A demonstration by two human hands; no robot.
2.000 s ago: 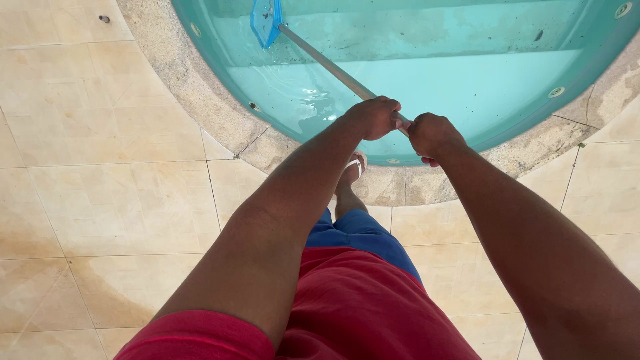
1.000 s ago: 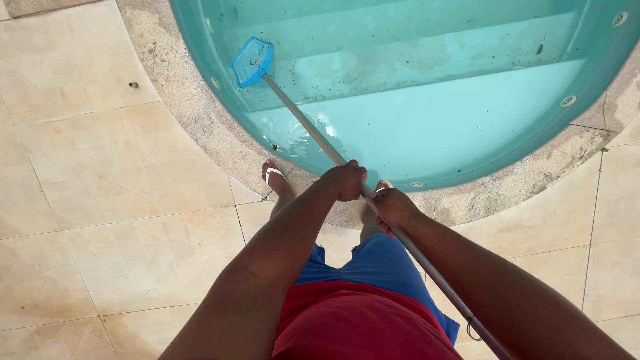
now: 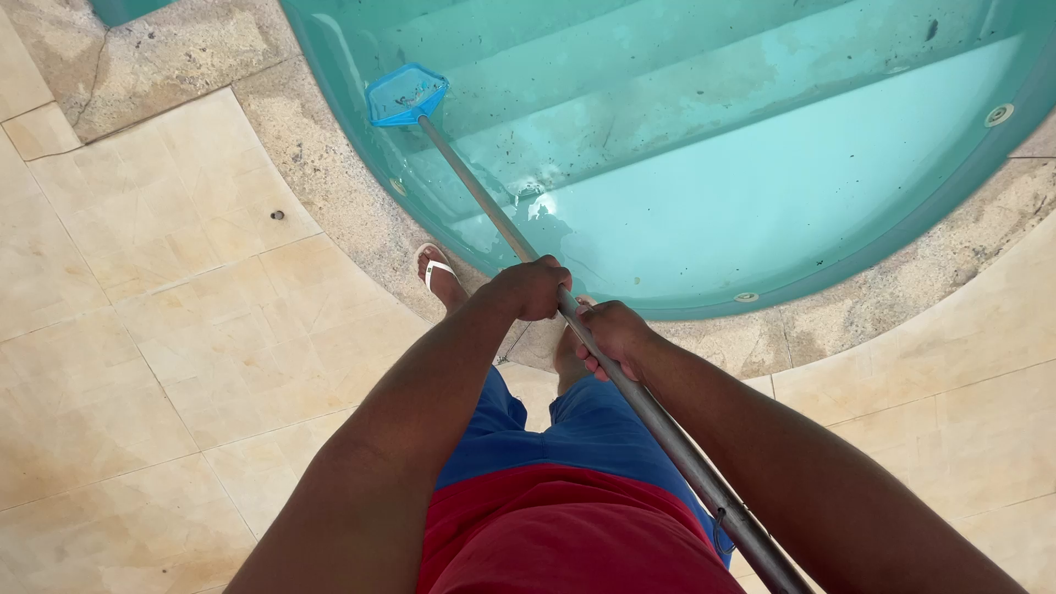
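My left hand [image 3: 538,288] grips the metal pole [image 3: 483,198] of a pool skimmer, just above the pool's near edge. Lower down the same pole, close to my body, my right hand [image 3: 612,337] is wrapped round it. The pole slants from the lower right, past my right forearm, to the upper left. At its far end the blue skimmer net [image 3: 407,93] lies at the water by the pool's left side, with small dark debris in or beneath it. Which of the two cannot be told.
Rough stone coping [image 3: 330,157] rims the curved pool, with beige tiles [image 3: 239,346] around it. My feet, in white flip-flops [image 3: 440,266], are at the coping. Submerged steps [image 3: 676,99] bear dark specks. Round fittings [image 3: 999,115] sit in the pool wall.
The pole has been drawn back, so its lower part now reaches past my right side. The net came fully into sight from the top edge. The view has shifted left.
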